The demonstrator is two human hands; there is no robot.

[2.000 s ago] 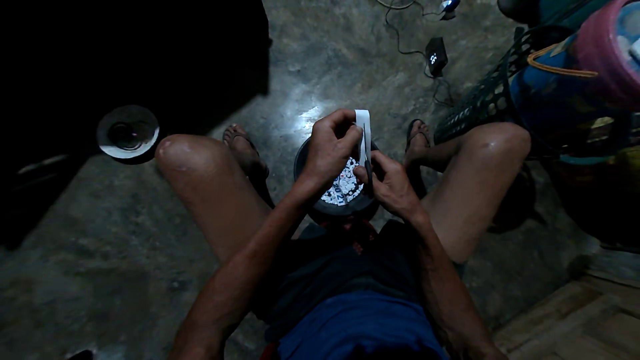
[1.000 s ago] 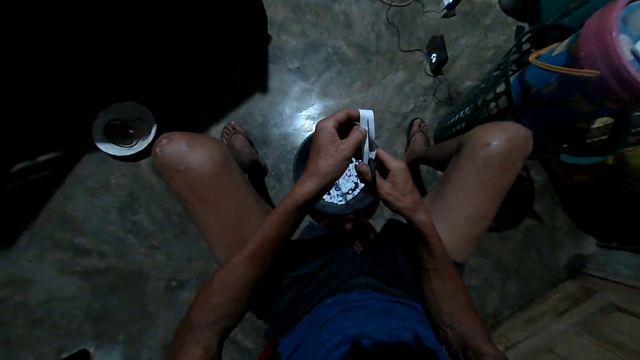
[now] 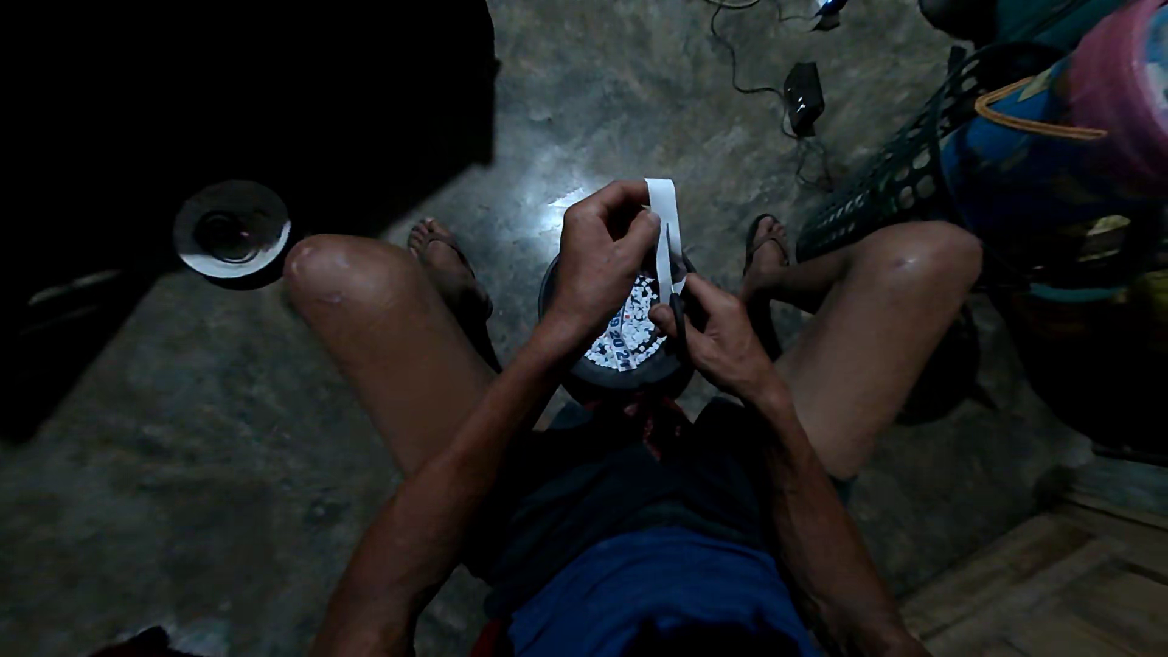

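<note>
My left hand (image 3: 602, 251) pinches a folded white paper strip (image 3: 663, 205), whose loop rises above the fingertips. To its right, my right hand (image 3: 716, 328) grips dark-handled scissors (image 3: 677, 310); their blades point up along the strip. Beneath both hands, between my knees, is a round dark bowl (image 3: 652, 372). Many small white cut paper pieces (image 3: 639, 328) lie in it, with a longer printed strip (image 3: 620, 345) among them. My left hand and wrist hide part of the bowl's left side.
A white round dish (image 3: 260, 262) with a dark centre is at the left. A black power adapter (image 3: 804, 99) with a cord lies on the concrete floor ahead. At the right stand a dark green plastic basket (image 3: 876, 187) and a pink container (image 3: 1118, 91). A wooden surface (image 3: 1058, 584) is at the lower right.
Both hands keep nearly the same place over the bowl, still holding the strip and the scissors. The strip's loop has shifted slightly between the frames.
</note>
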